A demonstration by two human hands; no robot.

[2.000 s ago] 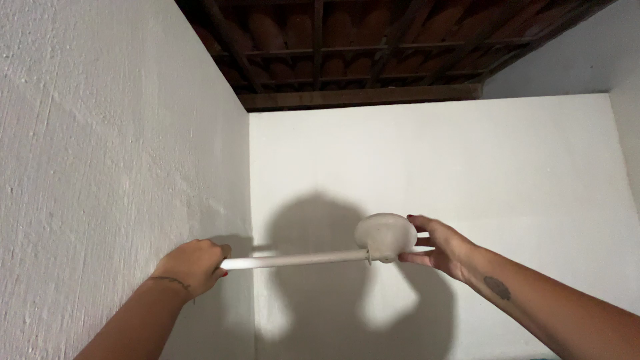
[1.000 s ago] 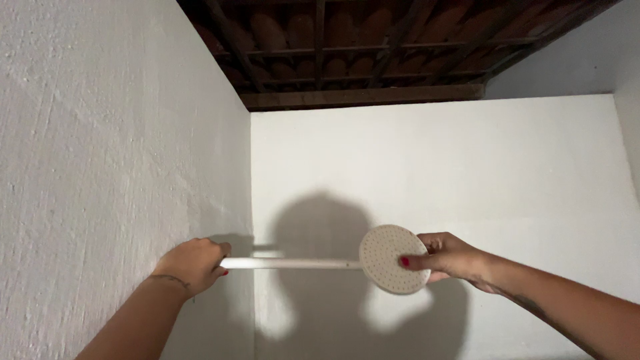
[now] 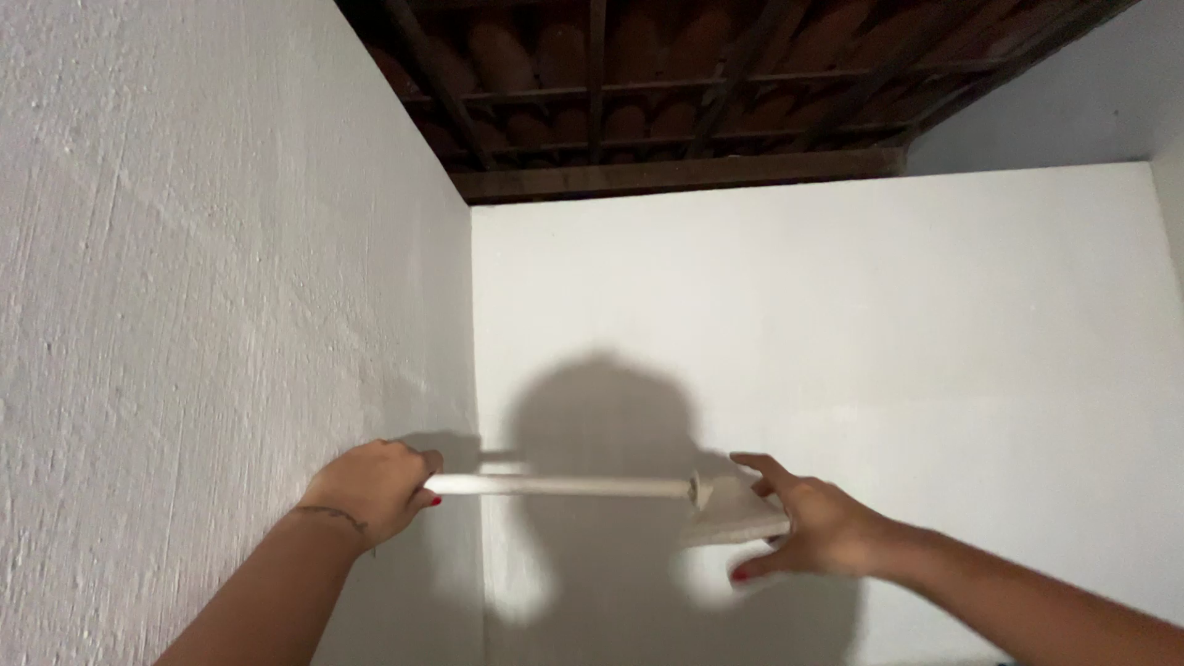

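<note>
A white shower arm [image 3: 564, 486] runs roughly level from the left wall toward the right. My left hand [image 3: 375, 490] grips its wall end, close against the left wall, and hides where the pipe meets the wall. On the pipe's right end sits a white round shower head [image 3: 740, 513], seen edge-on with its perforated face turned downward. My right hand [image 3: 809, 527] is at the right side of the shower head, fingers spread around its rim; the head is a little blurred, and how firmly the fingers touch it cannot be told.
A rough white wall [image 3: 231, 277] stands close on the left and meets a smooth white wall [image 3: 832, 305] in front. Above is a dark wooden roof frame [image 3: 675, 176] with clay tiles [image 3: 504, 55]. Shadows of a head and arms fall on the front wall.
The shower head has turned on the pipe's end: its perforated face was toward me one second ago and now faces down. My right hand has shifted its hold around the rim. My left hand has stayed put.
</note>
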